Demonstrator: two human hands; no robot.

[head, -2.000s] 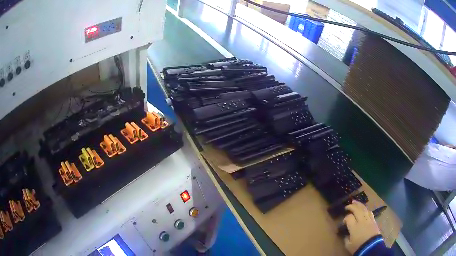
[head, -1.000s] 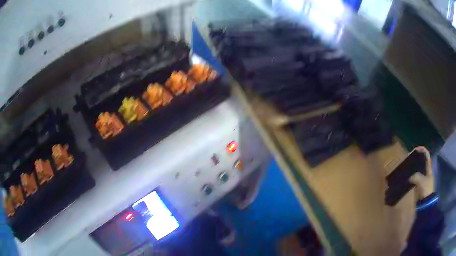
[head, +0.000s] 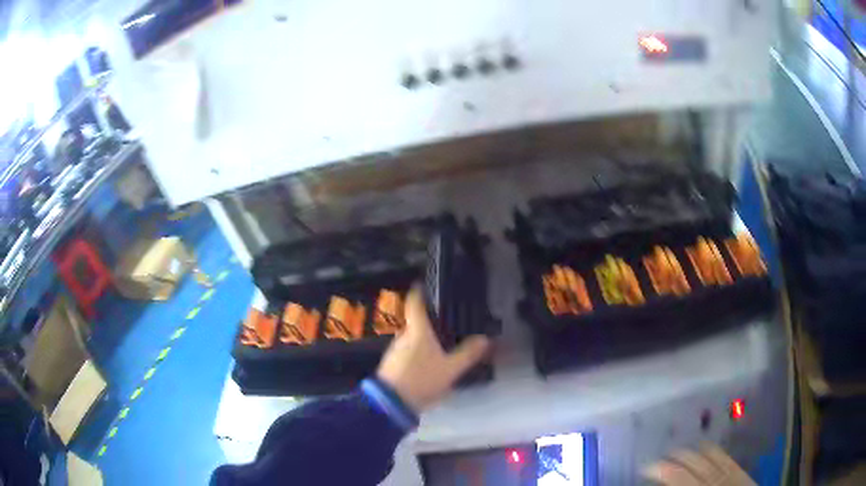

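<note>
The left fixture (head: 313, 375) is a long black block with orange clamps (head: 344, 319) along its front. My left hand (head: 427, 356) comes in from the lower left and grips a black plastic part (head: 459, 285) at the fixture's right end. The part covers that station, and whether it is seated cannot be told. My right hand (head: 703, 467) is blurred and cut off by the bottom edge, below the right fixture (head: 655, 327), with no part visible in it. The right fixture holds several orange pieces and one yellow piece.
The white upper cover (head: 342, 85) overhangs both fixtures. The lit screen (head: 562, 459) and a red-lit button (head: 738, 409) are on the lower front. Dark parts (head: 836, 275) lie on the bench at far right. An open cardboard box (head: 157, 269) stands on the blue floor at left.
The view has swung left from the bench to the machine. My right hand, earlier holding black parts over the cardboard, is now at the machine's front. My left hand now grips a part at the left fixture.
</note>
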